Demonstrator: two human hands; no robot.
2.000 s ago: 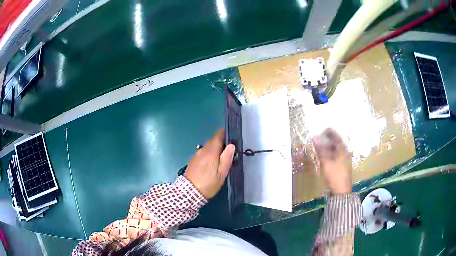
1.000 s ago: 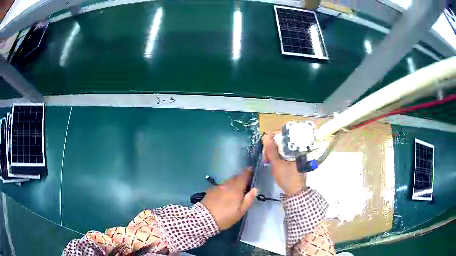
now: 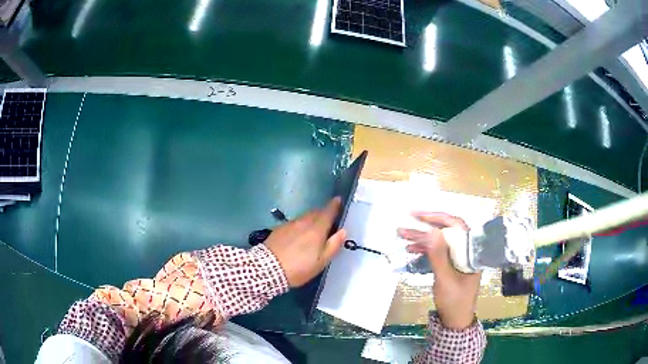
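Observation:
The white-backed panel [image 3: 359,284] lies on the tan mat's left part, with a thin knotted black wire [image 3: 366,247] across its white back. My left hand [image 3: 305,242] holds the black back piece [image 3: 349,195] tilted up along the panel's left edge. A black cable with a plug [image 3: 278,215] sticks out left of that hand. My right hand [image 3: 447,266] is over the mat, right of the wire, its fingers pointing left. It appears to hold the pale glue gun [image 3: 497,245], whose body shows right of the hand; the grip itself is partly hidden.
The cardboard mat [image 3: 440,156] has a bright patch. Stacked panels [image 3: 21,135] lie at the far left, one panel [image 3: 577,242] at the right behind the cream hose [image 3: 597,222], another [image 3: 369,18] beyond the metal rail [image 3: 284,96]. A grey upright [image 3: 540,78] rises behind the mat.
The right hand, empty and blurred two seconds ago, came to the gun near the black piece's top. Hand and gun have since moved down and right. The left hand still holds the black piece.

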